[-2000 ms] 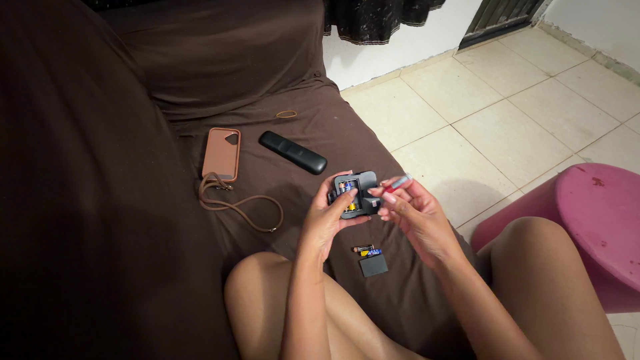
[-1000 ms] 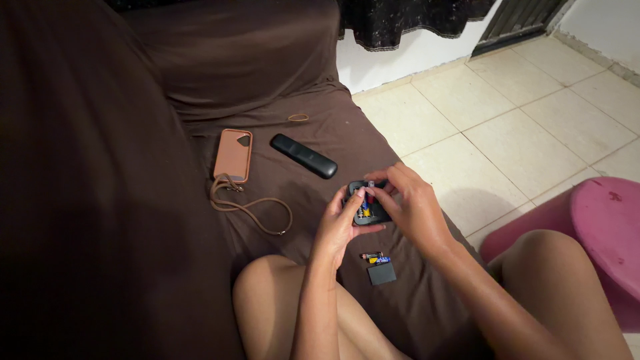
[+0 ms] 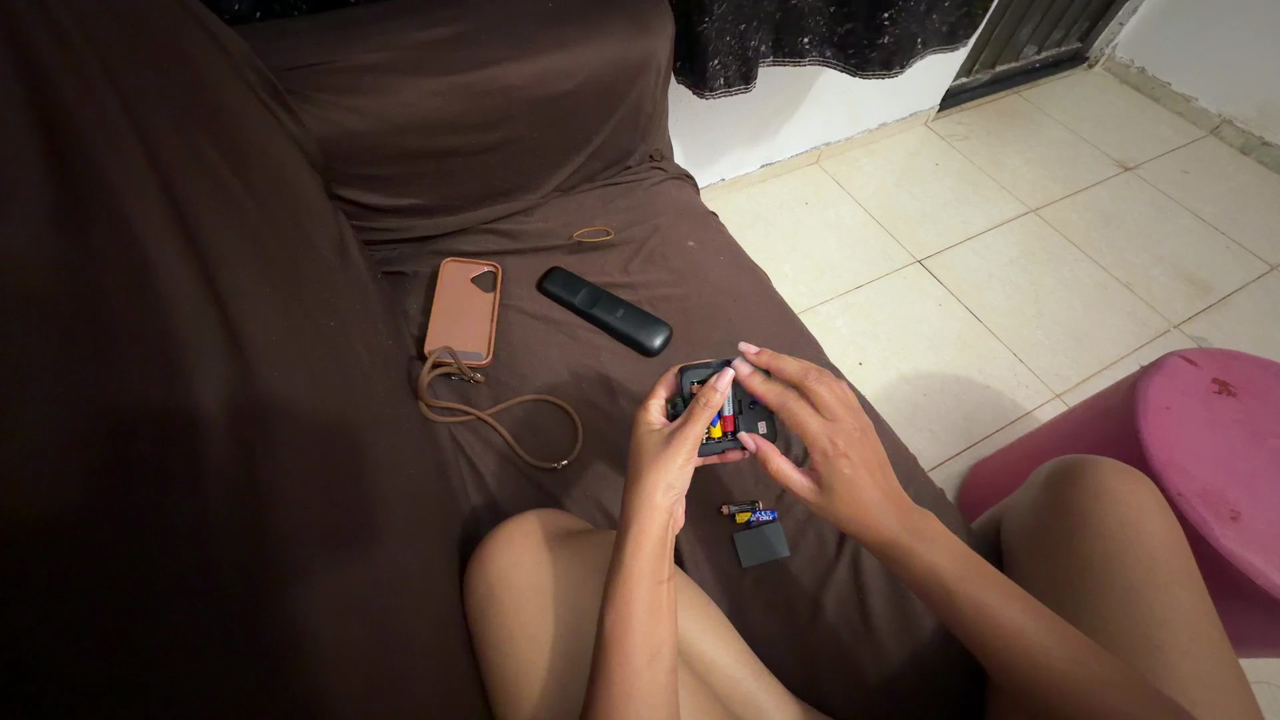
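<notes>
My left hand (image 3: 672, 435) holds a small dark plastic device (image 3: 762, 422) with its battery compartment facing up, the thumb over the cells. Inside the compartment lie a red and silver battery (image 3: 728, 412) and a yellow and blue battery (image 3: 714, 428), side by side. My right hand (image 3: 815, 430) is at the device's right side, fingers apart, fingertips near the ends of the red battery; whether they touch it is hard to tell. Below the device, on the brown cloth, are a blue and yellow battery (image 3: 757, 517), a dark battery (image 3: 741, 507) and a dark flat cover (image 3: 761, 545).
On the brown cloth-covered sofa (image 3: 620, 490) lie a black remote control (image 3: 604, 311), a brown phone case (image 3: 464, 310) with a cord strap (image 3: 505, 418), and a rubber band (image 3: 592, 234). A pink plastic stool (image 3: 1215, 440) stands at the right on the tiled floor (image 3: 1050, 290).
The red battery, held in my right fingers two seconds ago, now lies in the device's compartment. My right hand's fingers have spread apart. My left hand keeps its hold on the device.
</notes>
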